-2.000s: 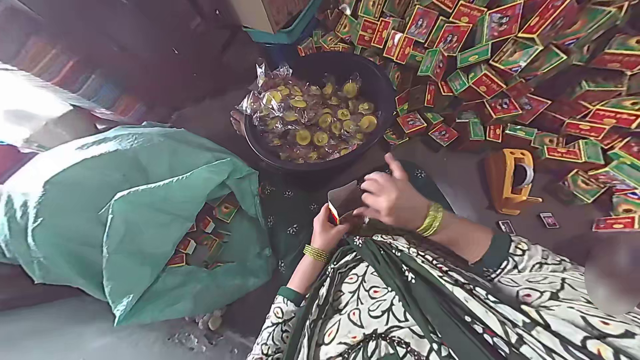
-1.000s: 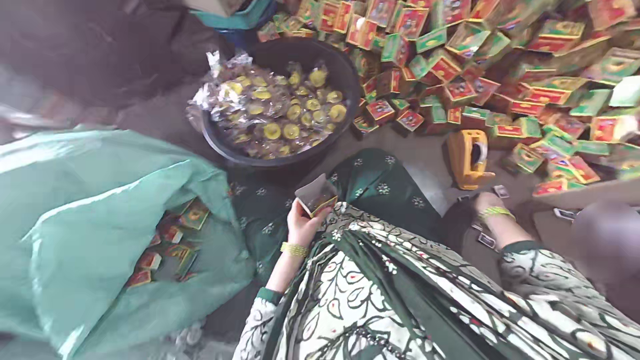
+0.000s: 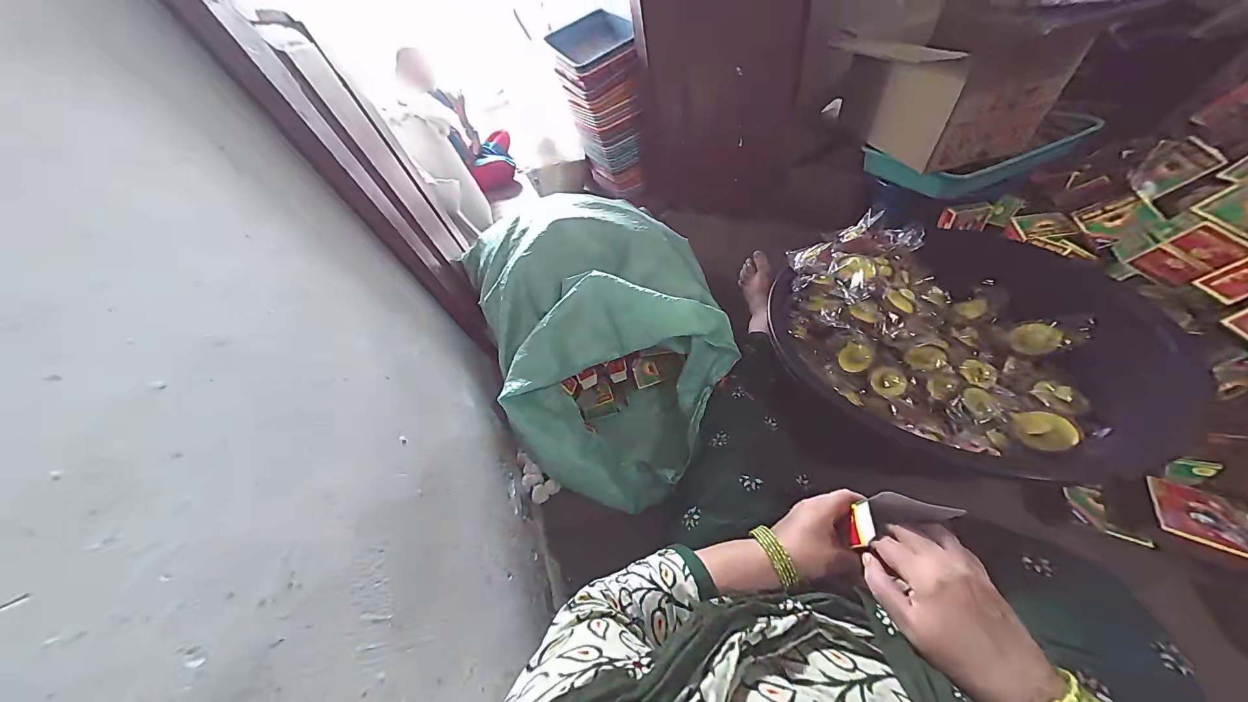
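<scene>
My left hand (image 3: 817, 534) holds a small cardboard box (image 3: 862, 525) with a red, yellow and white end, its dark flap standing up. My right hand (image 3: 951, 590) is against the box and its flap, fingers bent; what lies under its palm is hidden. Beyond my hands stands a wide dark basin (image 3: 1136, 366) with many yellow round pieces in clear plastic wrap (image 3: 926, 356). To the left, a green cloth-like sack (image 3: 595, 312) lies with its mouth towards me, several small printed boxes (image 3: 655, 369) inside.
Red and green printed boxes (image 3: 1204, 249) are heaped at the right. A cardboard carton (image 3: 912, 107) sits in a teal tray (image 3: 975, 180) behind the basin. Stacked trays (image 3: 600, 97) and a seated person (image 3: 458, 141) are by the bright doorway. A pale wall (image 3: 224, 390) fills the left; a bare foot (image 3: 755, 283) is beside the basin.
My right hand, out at the right near the yellow tape dispenser one second ago, is back at the box in my left hand. The view has swung far to the left.
</scene>
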